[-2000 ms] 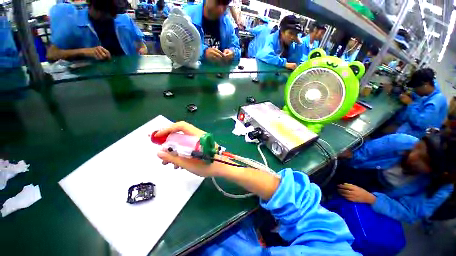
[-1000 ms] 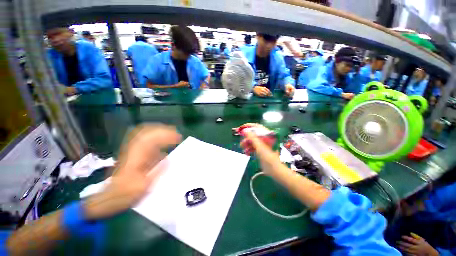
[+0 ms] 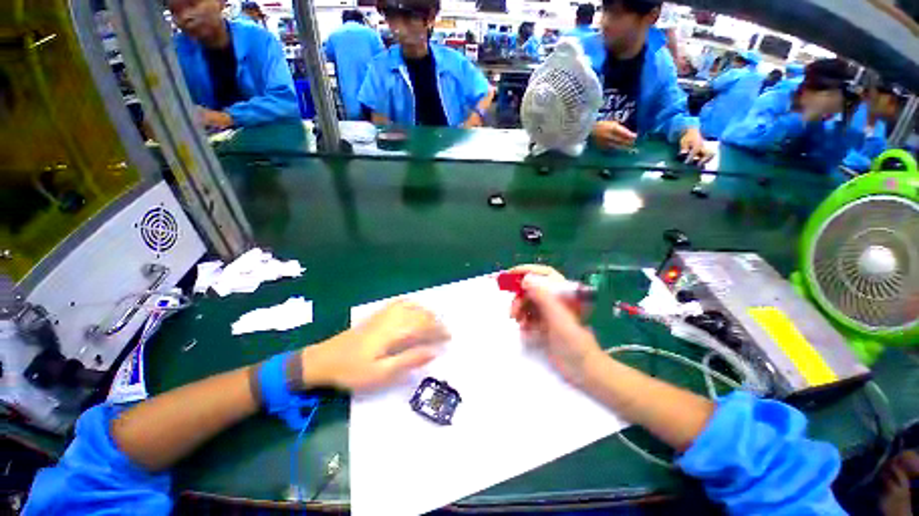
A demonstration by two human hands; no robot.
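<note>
A black rounded-square housing with silvery parts inside point(image 3: 435, 400) lies on the white paper sheet point(image 3: 423, 469). My left hand point(image 3: 388, 346) is over the paper just behind the housing, blurred, fingers pointing right, not touching it; nothing shows in it. My right hand point(image 3: 549, 320) is at the paper's back right and holds the dispensing syringe by its red front end point(image 3: 512, 281). The syringe's barrel is mostly behind the hand and blurred. The needle tip cannot be made out. A blue wrist strap point(image 3: 274, 385) is on my left wrist.
The grey controller box point(image 3: 756, 312) and green fan point(image 3: 872, 252) stand at right, with a pale hose point(image 3: 645, 353) looping from the box. Crumpled tissue point(image 3: 247, 272) and a pale cabinet point(image 3: 121, 262) are at left. Several dark units and a white fan point(image 3: 561, 99) stand across the bench; people sit behind.
The view has turned toward the left. My left hand has come into view and moved over the paper. My right hand still holds the syringe. The housing remains on the paper.
</note>
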